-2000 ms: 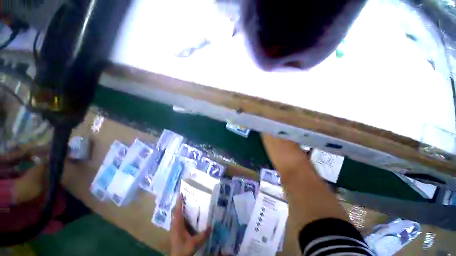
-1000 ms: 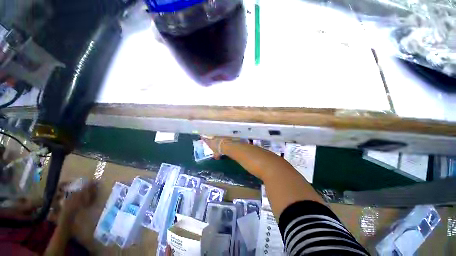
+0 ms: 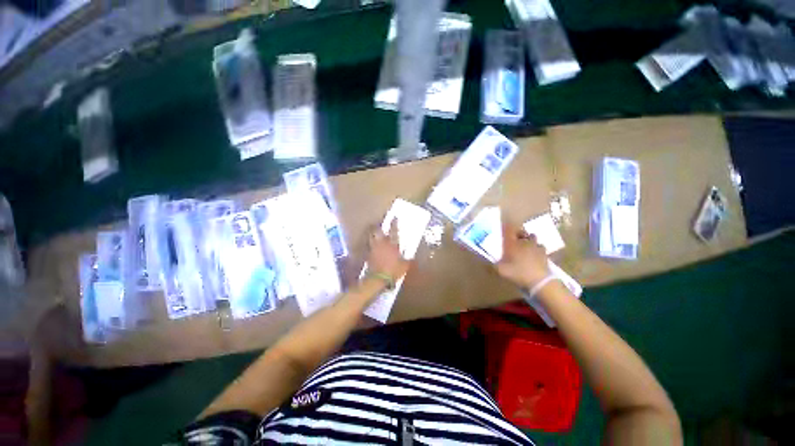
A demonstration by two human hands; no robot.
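My left hand [image 3: 386,254] grips a long white carton [image 3: 407,222] lying slanted on the brown cardboard surface. My right hand [image 3: 523,260], slightly blurred, holds a blue-printed card [image 3: 479,235] at its fingertips. White papers or cartons lie beside and under the right hand; one white piece [image 3: 546,233] is just beyond it and another [image 3: 562,280] sticks out below the wrist. A clear tray [image 3: 475,172] with white and dark contents lies slanted between and beyond the hands.
Filled clear trays [image 3: 248,261] overlap in a row at left. Another tray [image 3: 616,209] and a small pack [image 3: 710,215] lie at right. The green belt [image 3: 349,96] carries packs, with a blurred grey post [image 3: 418,78] before it. A red stool [image 3: 540,383] stands below; a person's arm [image 3: 41,383] shows far left.
The view has turned down from the shelf and bottle to the work surface. My right hand has come back from the belt to the cardboard. My left hand now shows on a carton.
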